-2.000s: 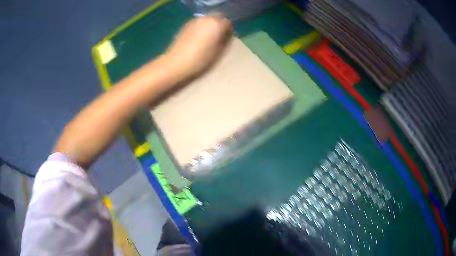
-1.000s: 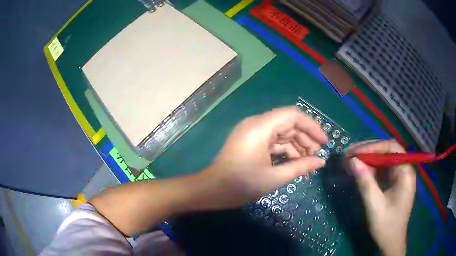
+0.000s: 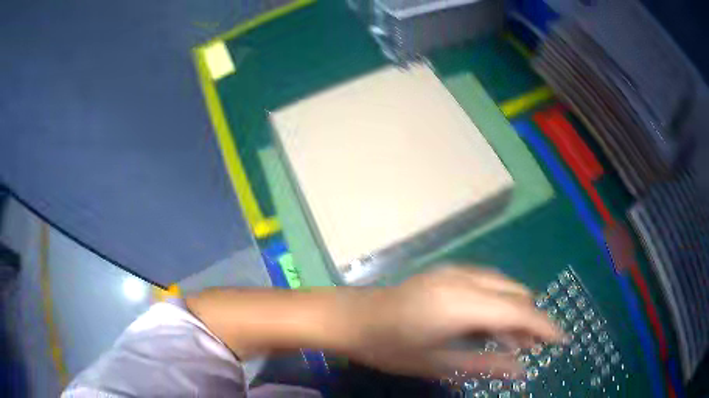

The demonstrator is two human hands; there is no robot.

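Observation:
My left hand [image 3: 459, 319] is blurred and reaches from the lower left over the near-left part of the clear blister tray [image 3: 579, 315]. Its fingers are apart, but blur hides whether anything is between them. The tray lies flat on the green mat, with rows of shiny round pockets or discs. The cream-topped tray stack [image 3: 389, 163] sits on the light-green sheet [image 3: 532, 175], its top bare and its layered side clear. My right hand and the red pen-like tool are not in view.
A silvery-white tray stack [image 3: 447, 27] stands beyond the block. Brown-grey stacked sheets [image 3: 602, 105] and a grey-white tray stack [image 3: 672, 272] are at the right. A red label [image 3: 571, 144], a brown square [image 3: 619, 247], a green label [image 3: 290, 270] and coloured tape mark the mat.
The view has shifted, so the block appears further right and lower. My right hand and the red tool have left the picture. My left hand is now stretched flatter and lower in the picture.

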